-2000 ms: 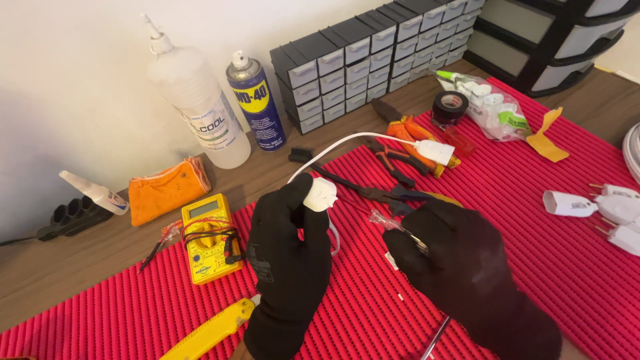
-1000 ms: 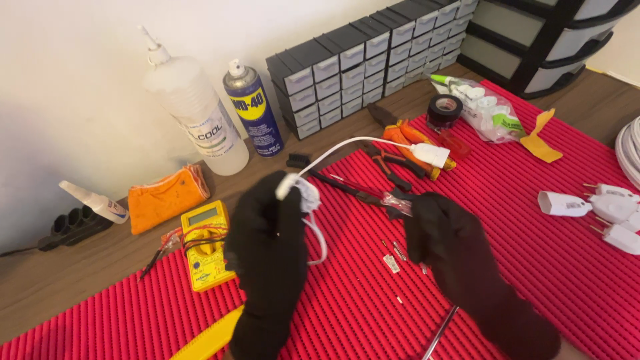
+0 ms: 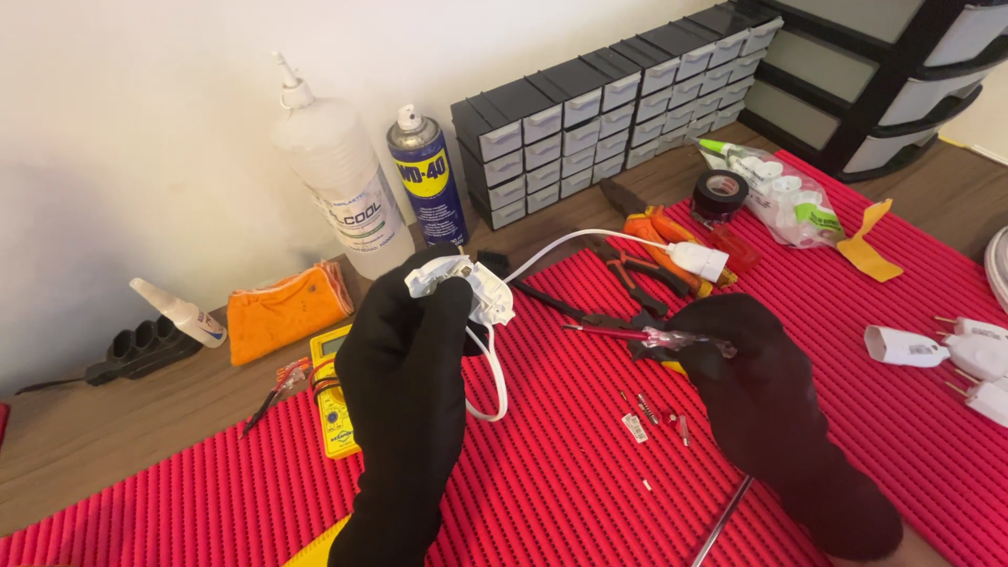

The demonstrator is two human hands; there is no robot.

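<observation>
My left hand point(image 3: 409, 362), in a black glove, holds an opened white plastic electrical housing point(image 3: 484, 291) between thumb and fingers. A white cable point(image 3: 501, 378) loops below it, and another stretch runs right to a white connector point(image 3: 698, 261). My right hand point(image 3: 740, 370), also gloved in black, grips a small screwdriver with a clear handle point(image 3: 681, 340); its red-sleeved shaft points left toward the housing, apart from it. Small loose parts, among them a spring point(image 3: 647, 409) and a printed tag point(image 3: 635, 428), lie on the red ribbed mat point(image 3: 551, 488) between my hands.
Behind stand a clear bottle point(image 3: 362, 213), a WD-40 can point(image 3: 429, 181) and drawer cabinets point(image 3: 551, 134). A yellow multimeter point(image 3: 335, 425) lies left, partly hidden. Orange-handled pliers point(image 3: 669, 232), black tape point(image 3: 718, 195) and a plastic bag point(image 3: 780, 197) lie back right; white plugs point(image 3: 976, 350) lie right.
The housing, whole-looking in my left hand two seconds ago, now shows its inside. My right hand has kept hold of the screwdriver, whose shaft now points left above the mat.
</observation>
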